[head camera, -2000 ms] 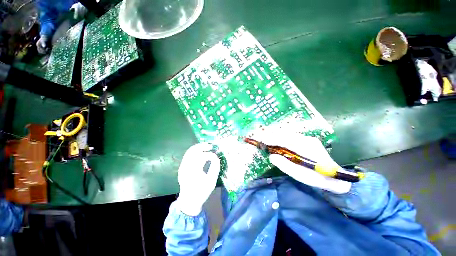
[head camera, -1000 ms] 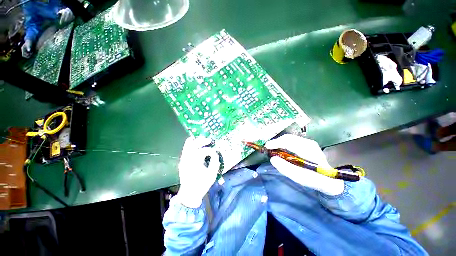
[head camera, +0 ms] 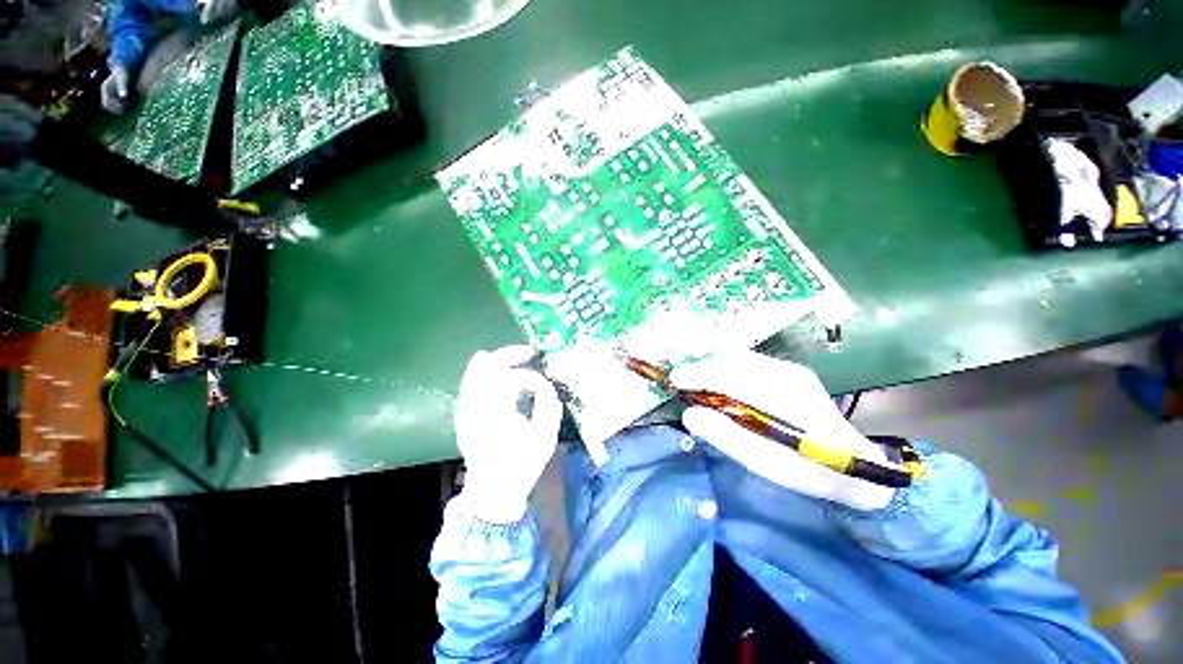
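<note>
A large green circuit board [head camera: 603,234] lies at a slant in front of me, its near corner at the bench edge and washed out by glare. My right hand [head camera: 765,422], in a white glove, holds a soldering iron [head camera: 752,418] like a pen, its tip over the near part of the board. My left hand [head camera: 506,422], in a white glove, is at the board's near left edge with fingers closed together. A thin solder wire [head camera: 357,376] runs from the left to this hand. Glare hides whether the tip touches a joint.
A yellow tin [head camera: 970,109] and a black parts tray [head camera: 1053,156] stand at right. A black holder with a yellow ring [head camera: 186,280], pliers [head camera: 231,422] and an orange-brown fixture [head camera: 71,402] are at left. More boards [head camera: 309,91], a clear hood [head camera: 435,16] and another person's sleeve [head camera: 136,29] are beyond.
The whole view has shifted, with the bench items now farther right than a second ago. Both hands stay at the near part of the board, still holding the iron and wire.
</note>
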